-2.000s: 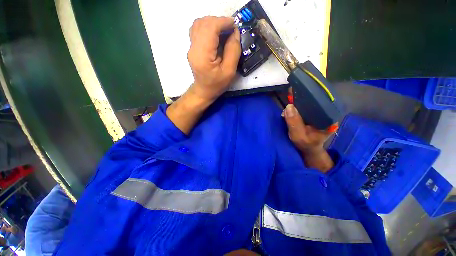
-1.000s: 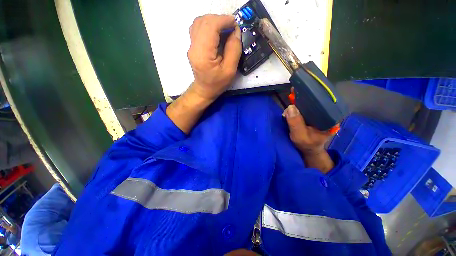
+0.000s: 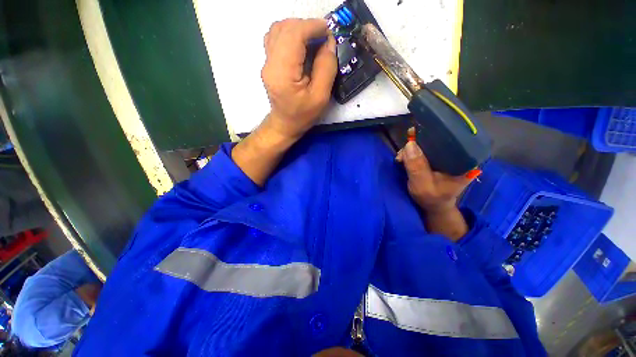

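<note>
A black plastic housing (image 3: pixel 359 85) lies tilted on the white work sheet (image 3: pixel 418 35). It holds a small circuit board (image 3: pixel 335 25) and a blue ribbed terminal block (image 3: pixel 344 15) at its far end. My left hand (image 3: pixel 296 77) is beside the housing, thumb and forefinger pinched at the board's edge. A thin dark-blue lead wire shows faintly between them; its end is hidden. My right hand (image 3: pixel 432 185) grips the dark grey soldering gun (image 3: pixel 446 129) with orange trigger. Its long metal tip (image 3: pixel 390 56) reaches over the housing, ending near the board; contact cannot be told.
A worn cream metal edge (image 3: pixel 125 97) and green strip run along the left. A blue bin (image 3: pixel 565 237) with small black parts stands at the right, below a blue mesh crate (image 3: pixel 621 129). Another person's light-blue cap or clothing (image 3: pixel 45 300) is at the lower left.
The gun body has shifted slightly right and its tip has drawn back a little from the board. My left hand and the housing are nearly still. The other person at lower left has moved.
</note>
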